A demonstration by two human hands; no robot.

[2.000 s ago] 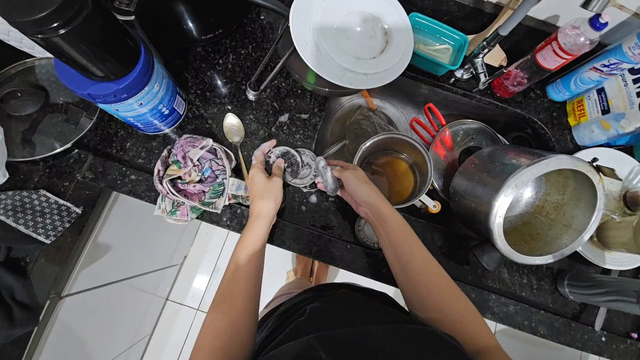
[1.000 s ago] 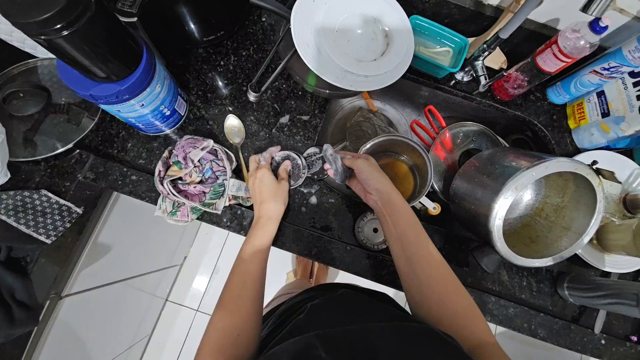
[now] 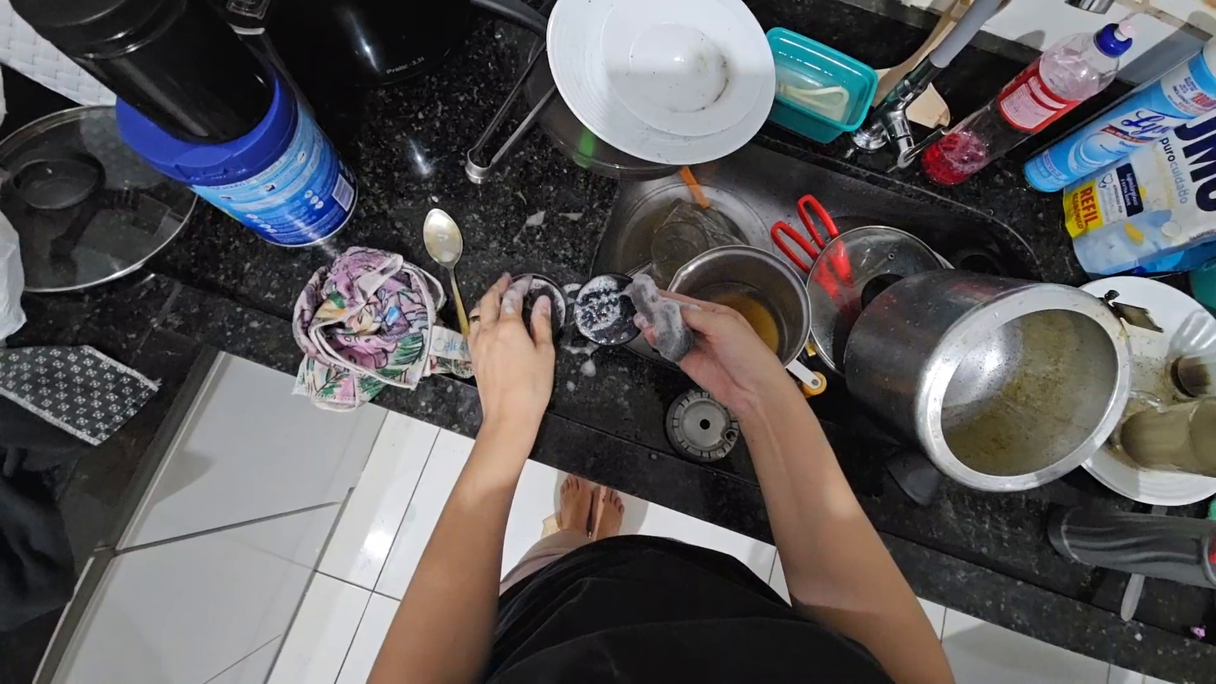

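My left hand (image 3: 513, 347) rests over a round dark cap (image 3: 546, 302) on the granite counter, its fingers around the rim. Just right of it lies a second round black piece (image 3: 606, 310) covered in suds. A soapy grey scrubbing pad (image 3: 661, 318) is gripped in my right hand (image 3: 724, 351), beside that second piece. Below my right hand, near the counter's edge, sits a round grey burner part (image 3: 702, 425) with a central hole. A metal spoon (image 3: 443, 237) and a crumpled floral cloth (image 3: 366, 328) lie left of my left hand.
The steel sink (image 3: 635, 214) holds a saucepan (image 3: 750, 275) of brownish liquid and a glass lid with red handles (image 3: 883, 252). A large aluminium pot (image 3: 893, 361) lies tilted at the right. White plates (image 3: 608, 104), a teal container (image 3: 855, 81), a faucet (image 3: 888, 123) and bottles (image 3: 1031, 109) stand behind.
The two round pieces between my hands now lie apart, with the suds-covered one in plain view. My right hand has shifted slightly, still holding the pad. The burner part, partly hidden at first, shows whole.
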